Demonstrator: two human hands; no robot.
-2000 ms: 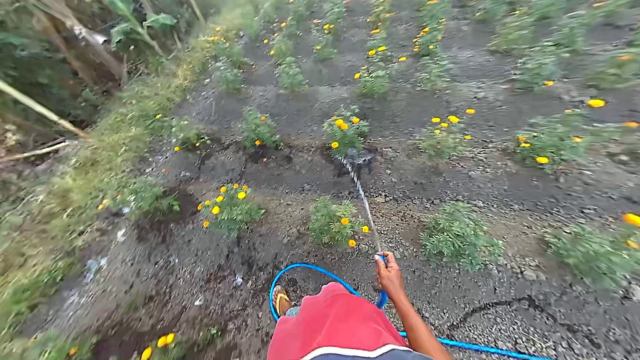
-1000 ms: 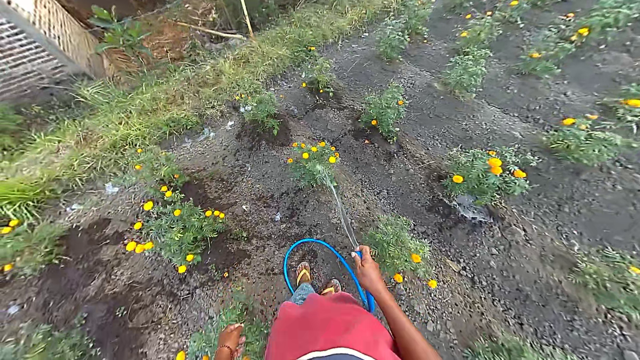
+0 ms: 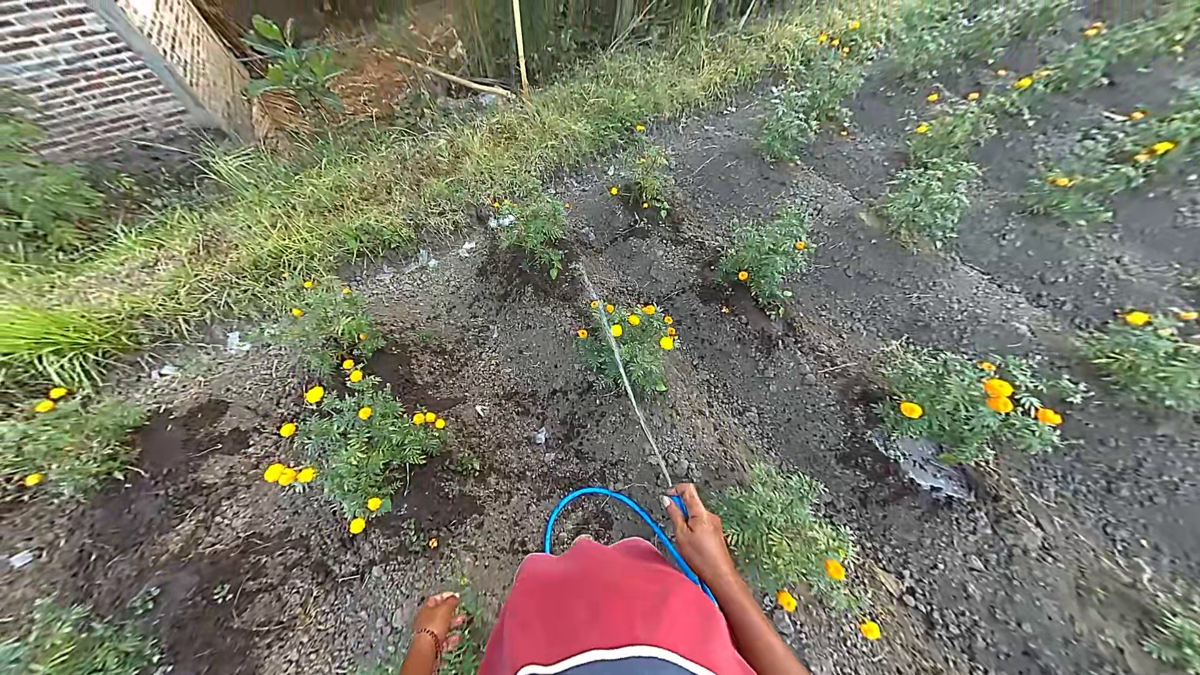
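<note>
My right hand [image 3: 698, 534] grips the end of a blue hose [image 3: 600, 491], which loops down in front of my red shirt. From the hose end a thin water stream [image 3: 621, 370] arcs forward, passing over a marigold plant [image 3: 637, 352] with yellow and orange blooms. It comes down near the base of a smaller plant [image 3: 539, 230] farther off. At the lower left, my left hand [image 3: 439, 621] hangs with a bracelet at the wrist, holding nothing that shows, its fingers slightly curled and apart. Green leaves lie just beside it.
A marigold [image 3: 366, 445] with wet dark soil around it stands to the left. Close on my right is another plant [image 3: 783, 530], with a puddle [image 3: 923, 464] beyond. Grass [image 3: 356, 187] borders the plot, and a brick wall [image 3: 84, 70] rises at the upper left.
The view has turned left, bringing in the brick wall. My left hand has come into view. The water stream now reaches past the marigold it met one second ago.
</note>
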